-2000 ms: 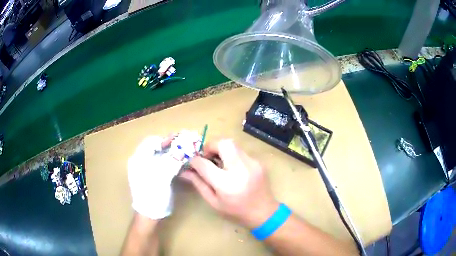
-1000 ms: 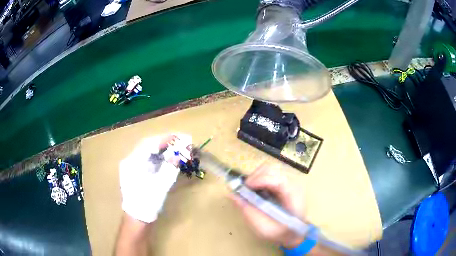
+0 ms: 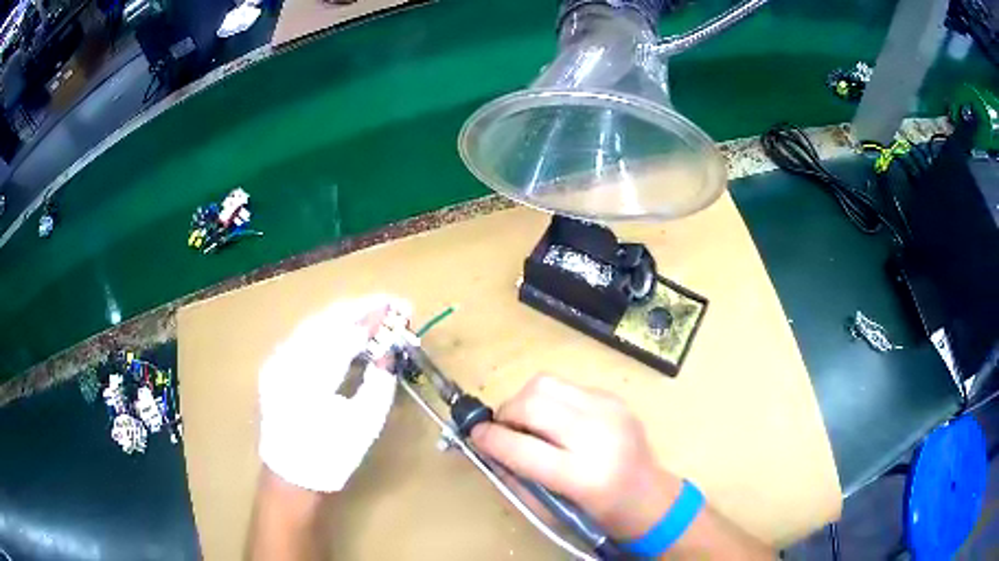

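Note:
My left hand (image 3: 326, 392), in a white glove, holds a small wired assembly (image 3: 386, 332) with white and dark parts over the tan board (image 3: 438, 510). A green wire (image 3: 436, 320) sticks out of it to the right. My right hand (image 3: 570, 444), bare with a blue wristband, grips the black soldering iron (image 3: 472, 416). Its metal tip end points up-left and reaches the assembly; contact is too small to tell. A pale thin tube (image 3: 498, 471) runs alongside the iron. The gloved fingers partly hide the assembly.
The black iron stand (image 3: 575, 274) with its yellowish cleaner tray (image 3: 663, 327) is right of my hands, below the clear fume hood (image 3: 592, 153). A pile of assemblies (image 3: 137, 405) lies at left. More assemblies (image 3: 225, 221) lie on the green conveyor (image 3: 362, 121). A black cable (image 3: 822, 175) and white wires (image 3: 873, 334) lie right.
My right hand left the assembly, took the iron from the stand, and brought its tip to the assembly. The assemblies on the conveyor moved left.

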